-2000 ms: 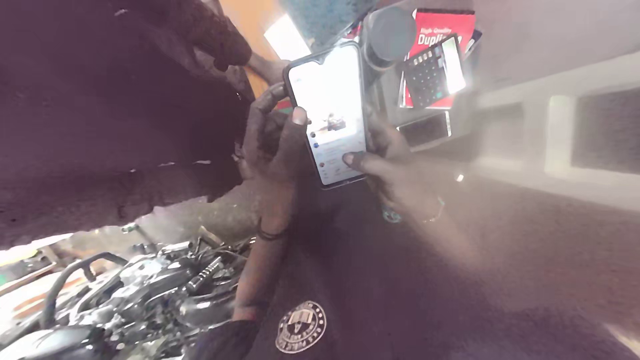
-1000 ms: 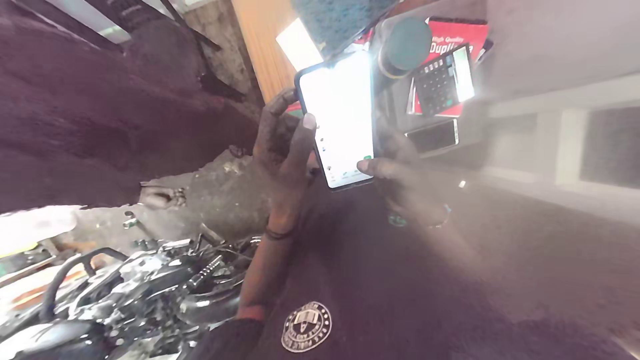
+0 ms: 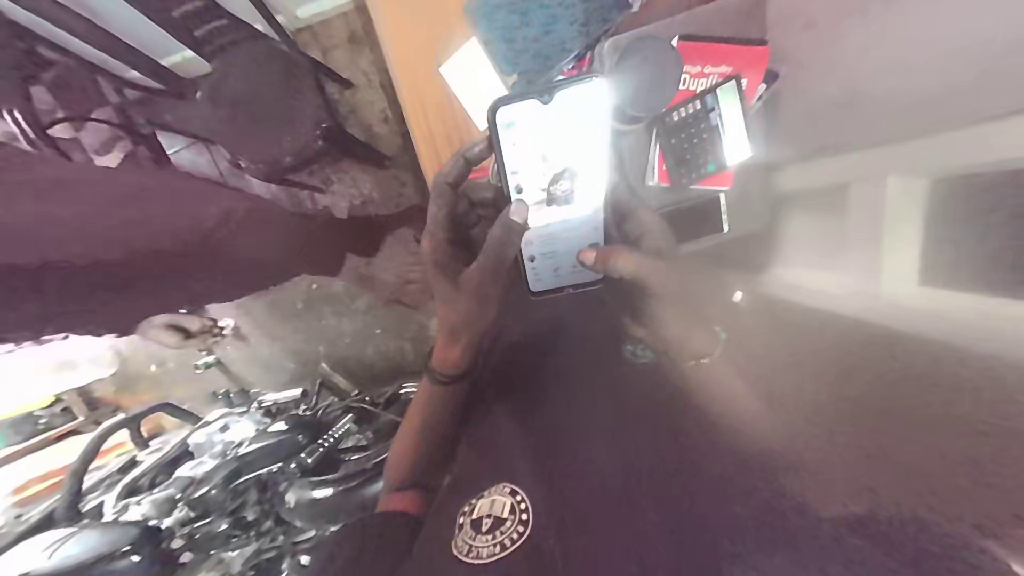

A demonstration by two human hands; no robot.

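A smartphone with a bright, partly washed-out screen is held upright between both hands. My left hand grips its left edge, with the thumb over the screen's side and the fingers curled behind. My right hand supports the lower right side, its thumb tip on the lower part of the screen. A dark band circles my left wrist; a beaded bracelet is on the right one. Haze blurs my right forearm.
Past the phone lie a calculator on a red book, a dark round-topped object, a second dark phone-like device and white paper on a wooden tabletop. Motorcycles stand lower left. Another person's dark sleeve crosses at left.
The other person's arm at upper left has shifted, exposing a dark seat-like object and more floor. The picture on the phone's screen has changed. Both my hands keep hold of the phone.
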